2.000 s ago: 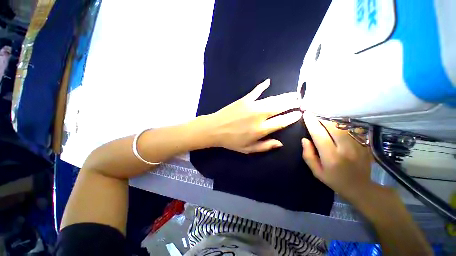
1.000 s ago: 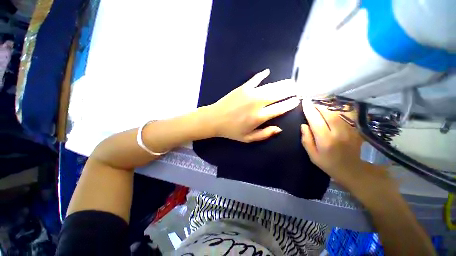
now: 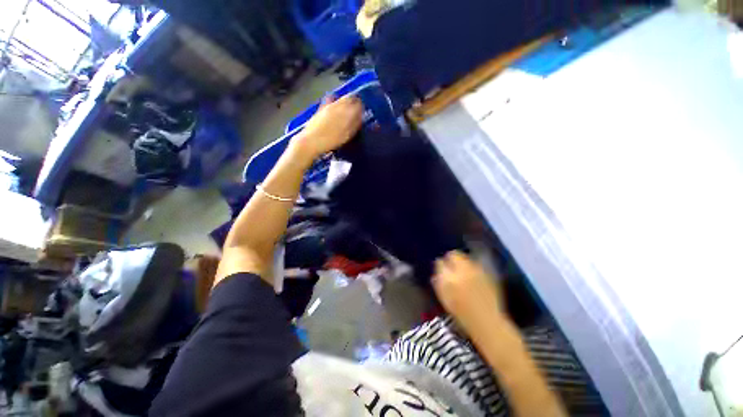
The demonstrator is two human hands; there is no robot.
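Observation:
The dark cloth panel (image 3: 399,191) hangs beside the table's left edge, stretched between my two hands. My left hand (image 3: 332,125) is closed on its upper left corner, above the blue crate (image 3: 273,152). My right hand (image 3: 466,287) is closed on its lower right end, close to the table edge; its fingertips are blurred. The bottom of the crate is hidden by cloth and my left arm.
The white sewing table (image 3: 603,187) with its grey ruled edge (image 3: 534,236) lies to the right. Navy layers (image 3: 464,41) lie on a brown board edge at the top. Dark bundles (image 3: 130,301) and a striped lap cloth (image 3: 444,354) also show.
The view has swung left, away from the machine head. Both hands have left the needle area and moved off the table's left side with the dark cloth.

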